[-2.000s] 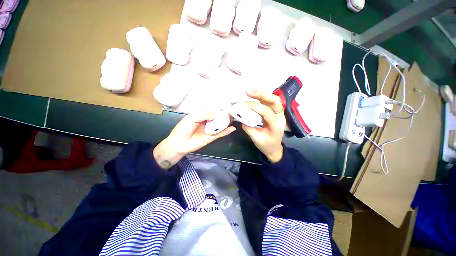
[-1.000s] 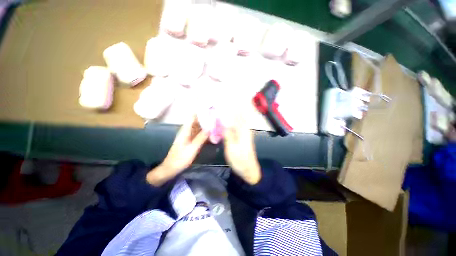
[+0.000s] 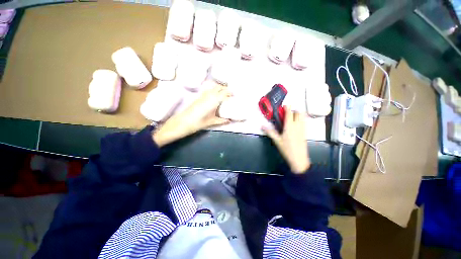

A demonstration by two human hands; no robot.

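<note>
My left hand (image 3: 204, 112) has its fingers and thumb around the left end of a pale hand warmer unit (image 3: 233, 108) at the front of the white mat (image 3: 315, 130). The unit partly blends into the mat. My right hand (image 3: 289, 135) is around the handle of the red and black infrared thermometer (image 3: 273, 102), which lies on the mat with its head pointing away from me. The fingers and thumb are on either side of the handle, slightly blurred.
Rows of pale units (image 3: 204, 29) stand on the mat. Two units (image 3: 105, 91) are on the cardboard sheet (image 3: 55, 63) at left. One separate unit (image 3: 318, 99) is near the power strip (image 3: 343, 119), with chargers (image 3: 361, 110) and looped cables. A metal bar crosses the upper right.
My hands have moved apart. The pink-sided unit held between them is now down on the mat under my left hand. My right hand has moved right onto the thermometer.
</note>
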